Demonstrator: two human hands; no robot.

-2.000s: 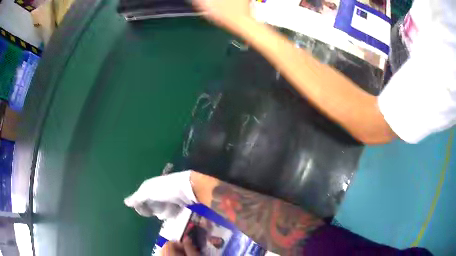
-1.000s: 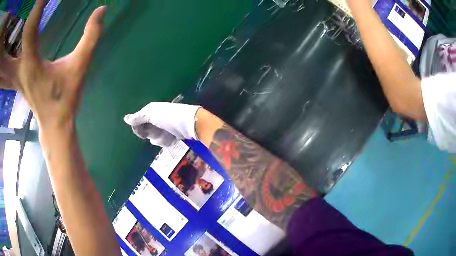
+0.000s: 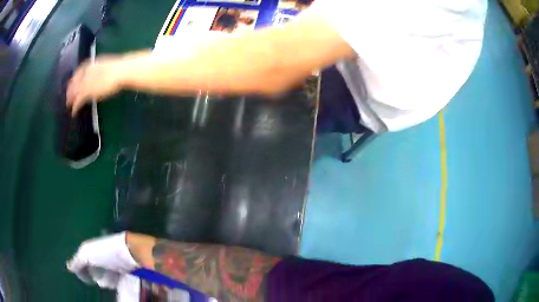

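Observation:
My right hand (image 3: 104,260), in a white cotton glove, is at the lower left, over the green surface near the printed sheet (image 3: 168,291). Its fingers point left and look bent and close together; their undersides are hidden, and I see nothing in them. My left hand is out of the picture. A long black housing (image 3: 78,140) with rounded ends and a pale edge lies on the green surface (image 3: 41,200) at the upper left. The bare hand of another person is on its middle part and hides some of it.
The neighbour in a white shirt reaches across from the upper right. A scuffed dark worktable (image 3: 218,171) lies between us, with another printed sheet (image 3: 204,19) at its far end. A dark stool-like frame (image 3: 357,145) stands on the blue-green floor (image 3: 378,200) with its yellow line.
The view has swung, and my gloved hand now sits lower and further left. My bare left hand has left the picture. The neighbour's hand and a black housing now show at the upper left.

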